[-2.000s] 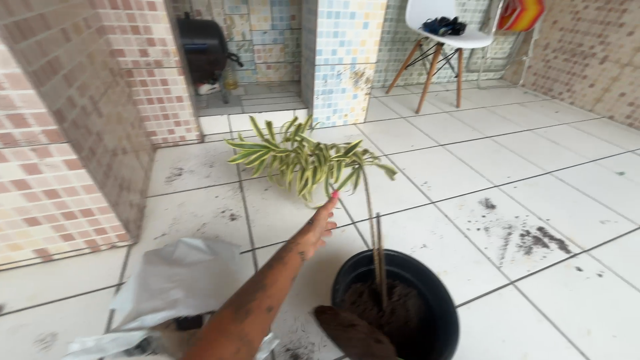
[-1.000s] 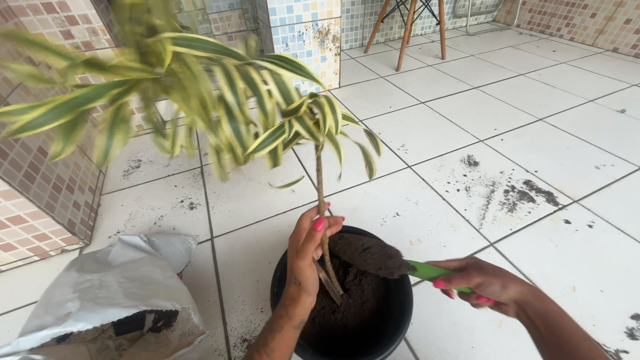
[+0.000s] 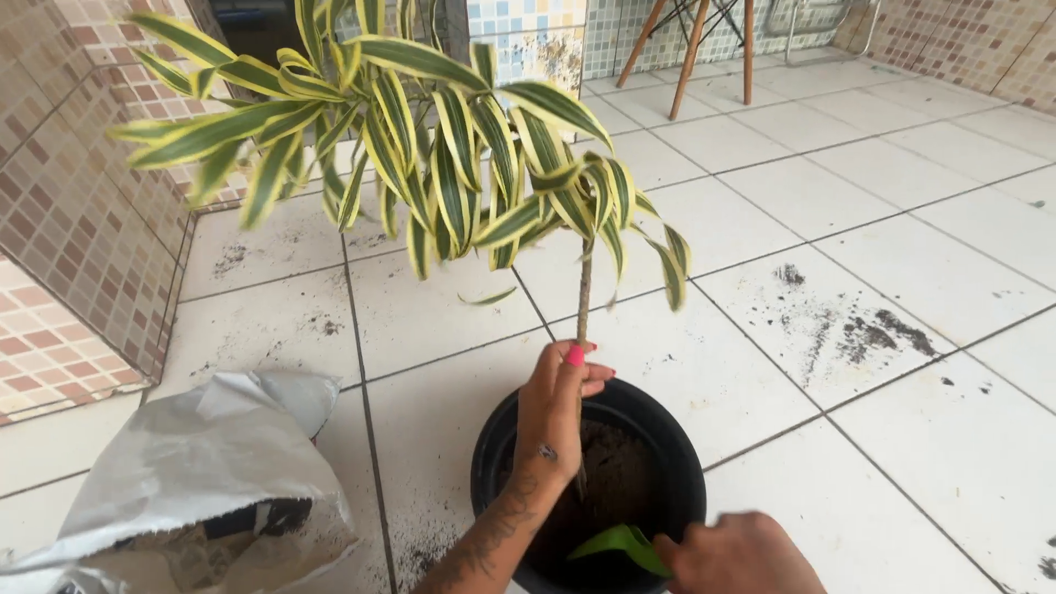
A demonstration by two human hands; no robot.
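A plant with green and yellow striped leaves leans left over a black round pot. My left hand grips its thin stem just above the pot's rim. Dark soil lies inside the pot around the stem's base. My right hand, slightly blurred, holds a green hand trowel at the pot's near right side. The trowel's green part dips below the rim, and its far end is hard to make out against the dark interior.
A torn, open plastic bag lies at the lower left. Scattered soil marks the white floor tiles. A tiled pillar stands at left, and wooden chair legs are at the back.
Two seconds ago one hand reached toward the leaves; now my left hand grips the stem. The trowel, laden with soil above the pot one second ago, has moved down into it.
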